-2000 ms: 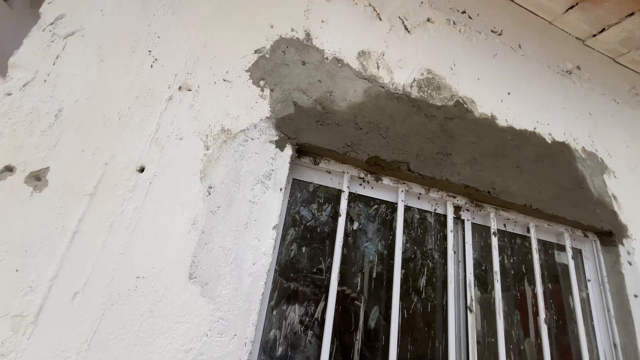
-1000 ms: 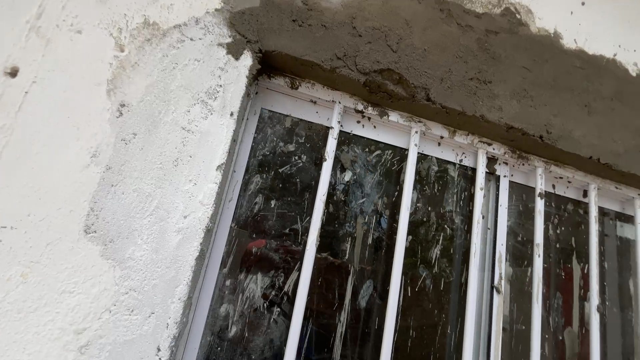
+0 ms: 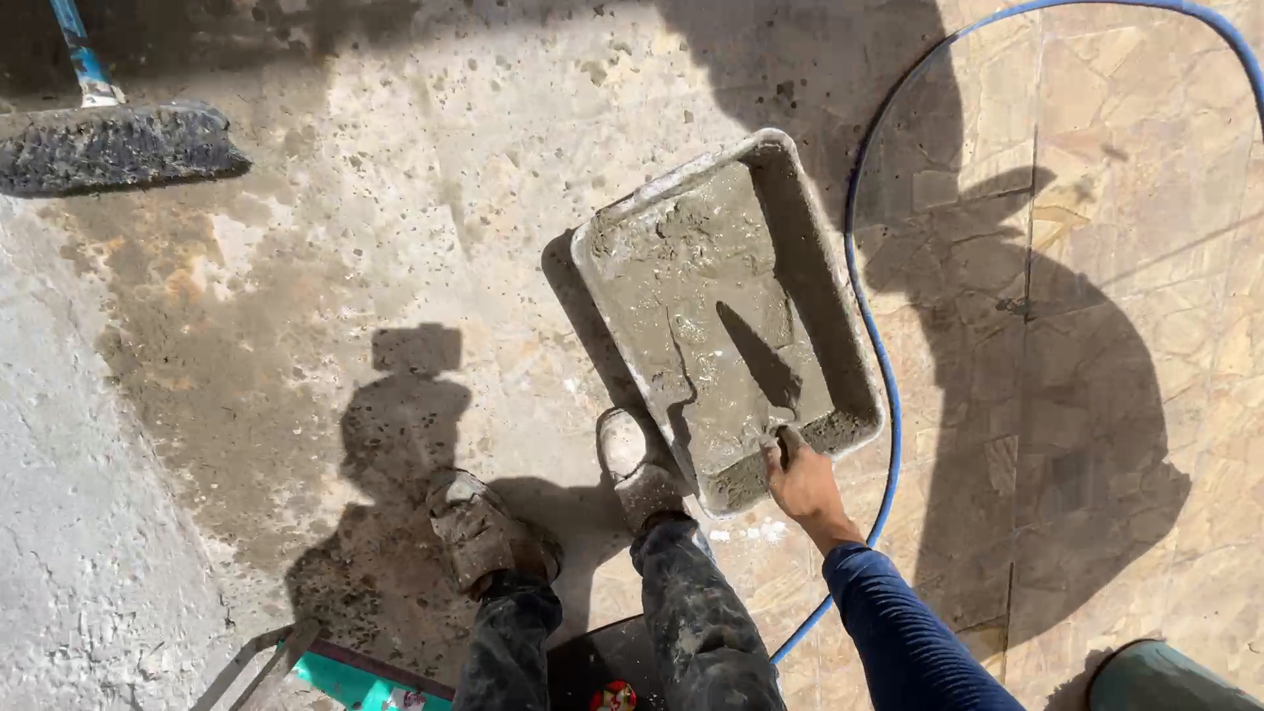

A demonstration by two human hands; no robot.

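Observation:
In the head view my right hand (image 3: 802, 482), at the end of a blue sleeve, grips the handle of a pointing trowel (image 3: 758, 357) over the near end of a rectangular mixing tub (image 3: 857, 380). The trowel's dark blade points up and to the left, against wet mortar (image 3: 681, 276) that covers the tub's floor. My left hand is out of the view. Two mortar-stained shoes stand below and to the left of the tub, the nearer one (image 3: 632, 459) close to its edge.
A blue hose (image 3: 882, 341) curves along the tub's right side. A push broom (image 3: 118, 148) lies at the upper left. At the bottom are a turquoise object (image 3: 346, 681) and a dark box-like thing. A greenish cylindrical container (image 3: 1170, 681) stands at the lower right; a rough wall (image 3: 69, 444) borders the left.
The view has swung from a barred window with grey mortar above it down to the ground. My right hand, absent from the earlier frames, now shows with the trowel.

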